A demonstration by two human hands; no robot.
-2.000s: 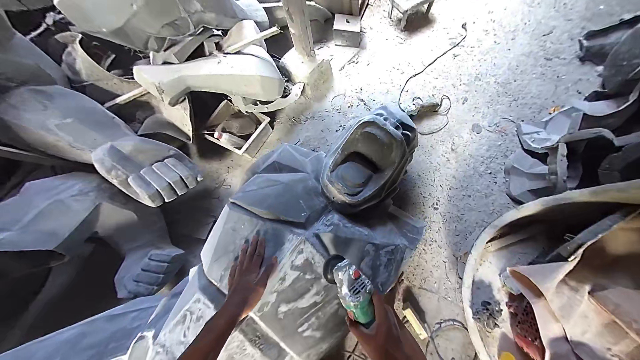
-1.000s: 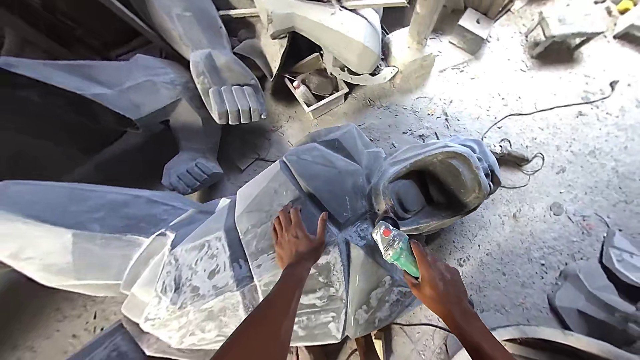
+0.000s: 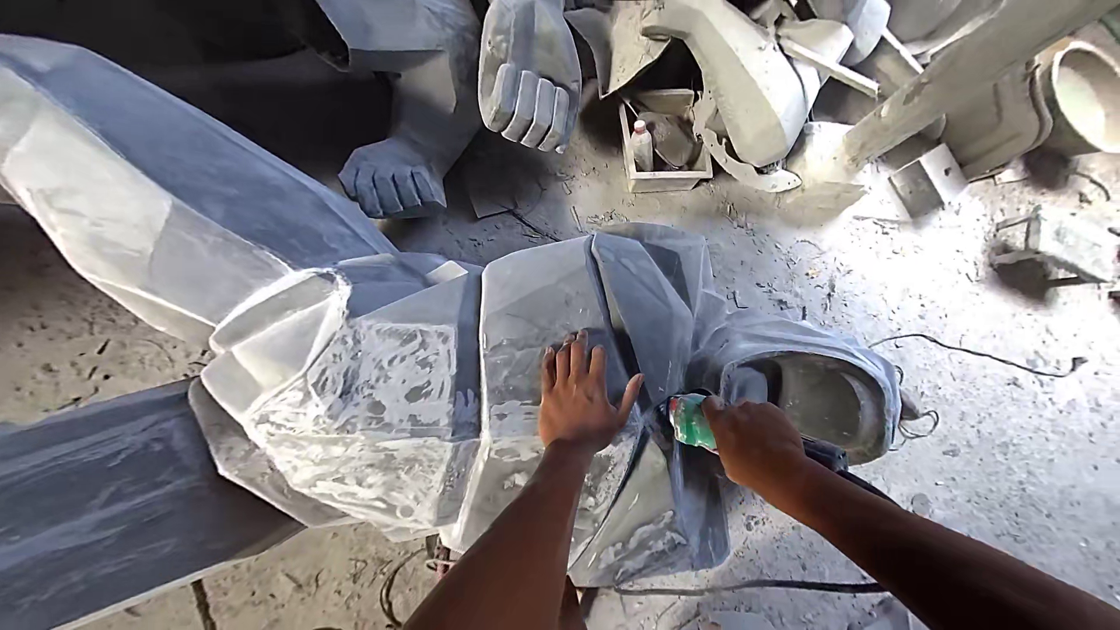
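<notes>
A large grey faceted statue (image 3: 542, 289) of a figure lies on its back, its open-mouthed head (image 3: 814, 394) to the right. Flat on the chest, fingers spread, rests my left hand (image 3: 582, 394). My right hand (image 3: 757, 446) is closed around a green power tool (image 3: 693, 420), which looks like an angle grinder. The tool's front end is at the upper chest beside the neck; its disc is mostly hidden. A dark cable runs from behind my right wrist. Pale smeared patches mark the belly and chest.
Sculpted fists (image 3: 529, 96) and a second sculpted hand (image 3: 394, 179) stand beyond the statue. A wooden box (image 3: 669, 181) holds a small bottle (image 3: 642, 146). A post (image 3: 954, 87), a stool (image 3: 1059, 241) and a cable (image 3: 980, 346) lie towards the right.
The view has turned strongly, showing more of the statue's legs. My right hand has kept hold of the green tool near the neck, and my left hand has stayed on the torso.
</notes>
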